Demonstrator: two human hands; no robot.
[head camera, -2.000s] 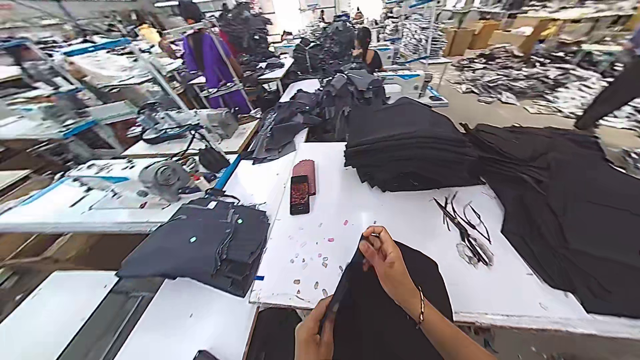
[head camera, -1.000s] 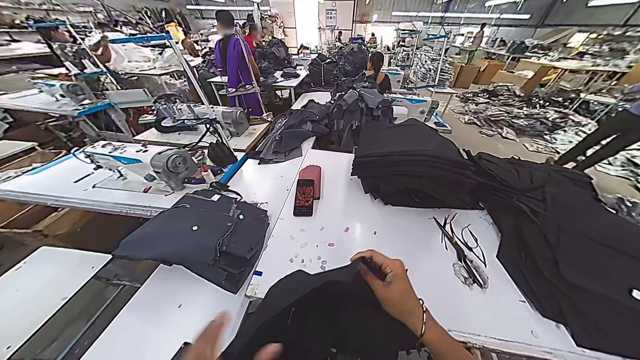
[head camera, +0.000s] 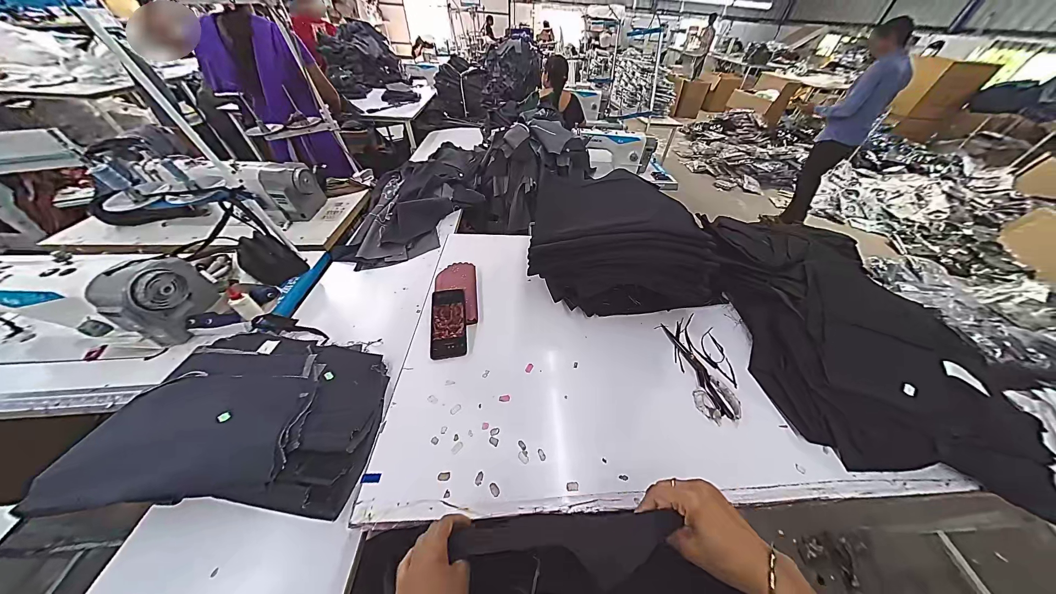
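Observation:
At the table's near edge my left hand (head camera: 433, 557) and my right hand (head camera: 701, 524) grip a black fabric piece (head camera: 569, 549) by its upper edge, spread between them. Its lower part runs out of view. Beyond it, small paper stickers (head camera: 495, 441) lie scattered on the white table (head camera: 610, 396). A phone (head camera: 449, 326) rests partly on a pink case (head camera: 462, 289). Thin black strips (head camera: 701, 371) lie in a small heap to the right. Farther back stands a stack of folded black fabric (head camera: 619, 239).
Dark grey fabric pieces (head camera: 206, 421) lie at the left, below a sewing machine (head camera: 140, 297). Black cloth (head camera: 858, 346) drapes over the table's right side. One person (head camera: 866, 99) stands at the back right, another in purple (head camera: 256, 74) at the back left.
My left hand, off the fabric and blurred one second ago, now grips it. The fabric has gone from bunched on the table to spread along its near edge.

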